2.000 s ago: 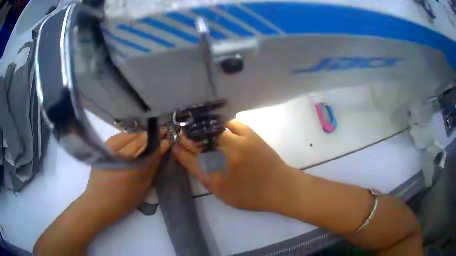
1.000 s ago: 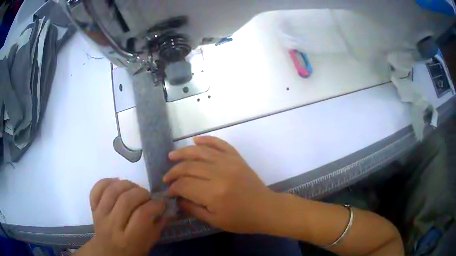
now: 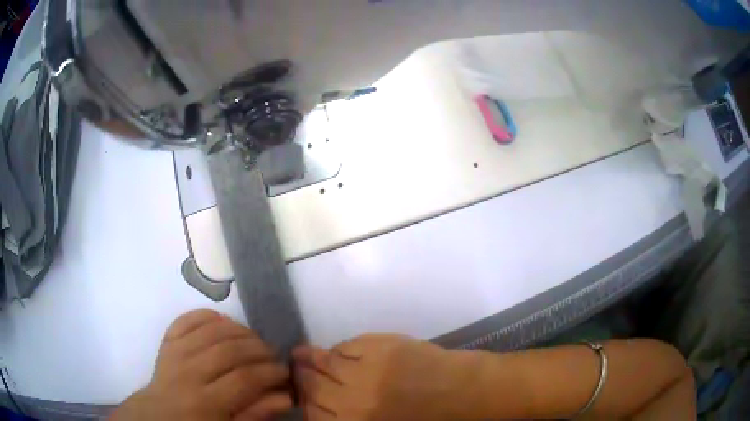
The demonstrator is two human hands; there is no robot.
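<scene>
A narrow grey fabric strip runs from under the needle area of the sewing machine down toward the front table edge. My left hand and my right hand pinch its near end between fingers and thumbs, side by side at the bottom of the view. Both hands are partly cut off by the lower edge. The strip's far end is hidden under the presser area, behind the tension assembly.
A pile of grey and white pieces lies at the left. Pink-and-blue snips lie on the machine bed. White scrap cloth hangs at the right, near a control panel. A measuring tape lines the front edge.
My hands have moved from the needle down to the strip's near end, then slightly lower. The view has shifted, showing more of the bed. The strip stays under the machine head.
</scene>
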